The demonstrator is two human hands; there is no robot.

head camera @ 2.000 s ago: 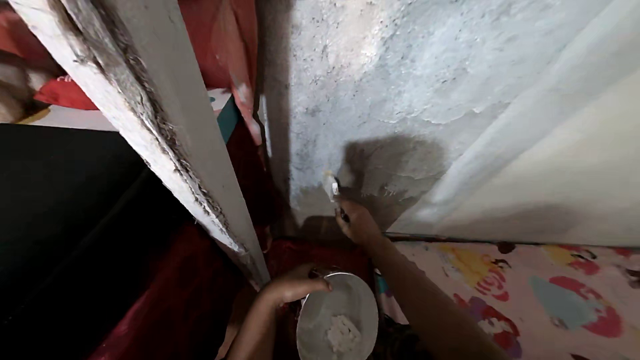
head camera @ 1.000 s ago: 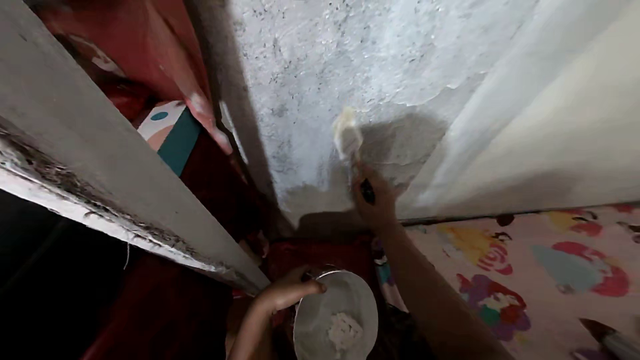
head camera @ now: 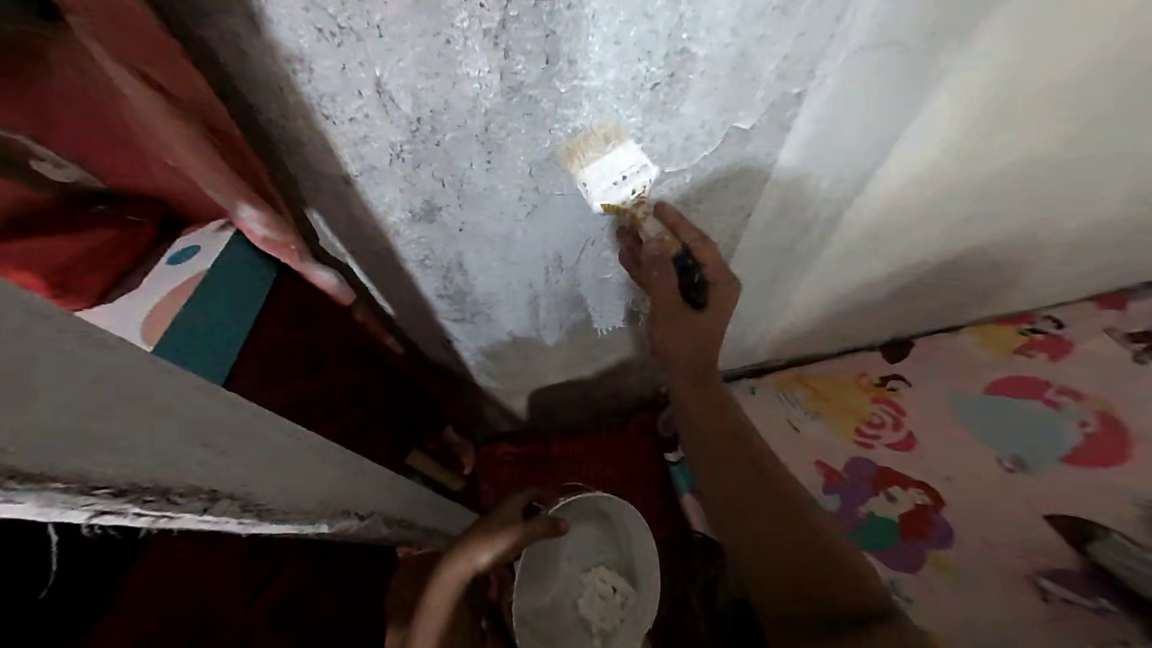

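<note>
My right hand (head camera: 688,297) grips the handle of a flat paintbrush (head camera: 621,175). Its pale bristles lie against or just off the rough, grey-white wall (head camera: 486,162), pointing up and left; the ferrule is smeared with white. Low in the view, my left hand (head camera: 517,540) holds a white bowl-like container (head camera: 531,598) by its rim, thumb over the edge. A lump of whitish material (head camera: 605,598) lies inside the container. Part of the wall right of the brush is in my arm's shadow.
A white-edged panel or post (head camera: 225,450) crosses the lower left. Behind it are red cloth (head camera: 162,117) and a teal and white box (head camera: 216,310). A pink sheet with printed figures (head camera: 972,432) meets the wall at right, with a dark pointed object (head camera: 1102,549) on it.
My right hand has moved the brush up along the wall, and the brush's flat face now shows. My left hand keeps hold of the container. The view has shifted.
</note>
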